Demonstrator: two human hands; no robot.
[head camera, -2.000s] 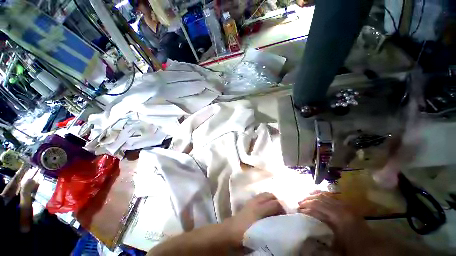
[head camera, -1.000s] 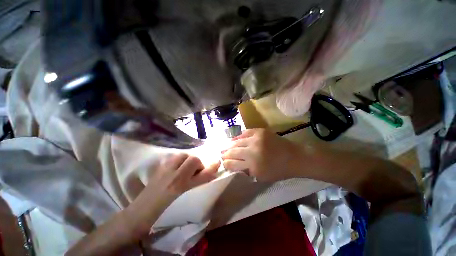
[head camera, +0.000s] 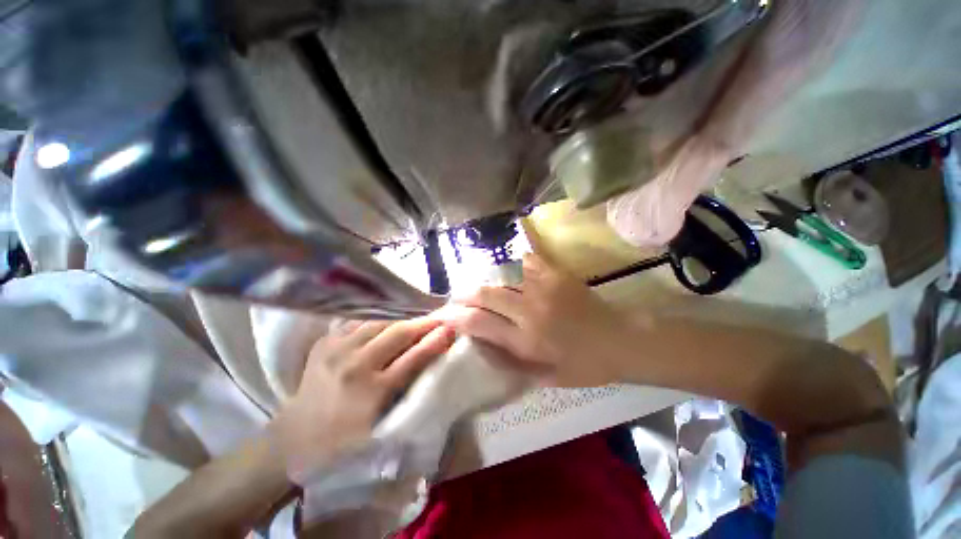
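Note:
The cream fabric (head camera: 453, 384) lies under the bright lamp at the presser foot (head camera: 437, 261) of the grey-white sewing machine (head camera: 422, 105), and part of it drapes toward me. My left hand (head camera: 364, 374) rests on the fabric left of the needle area, with its fingers together and fingertips at the lit spot. My right hand (head camera: 543, 326) holds the fabric down just right of and below the foot. Glare hides the needle tip and the fabric edge there.
Black-handled scissors (head camera: 717, 247) lie right of the needle, with green-handled snips (head camera: 827, 240) and a round clear-grey disc (head camera: 851, 205) beyond. A pink bundle (head camera: 659, 211) hangs by the machine head. Pale cloth (head camera: 90, 353) is heaped left. A red apron (head camera: 548, 495) shows below.
The view has swung down from the wider table onto the machine. Since the middle frame, my left hand has turned and shifted slightly left and down, and the fabric before my hands is more bunched.

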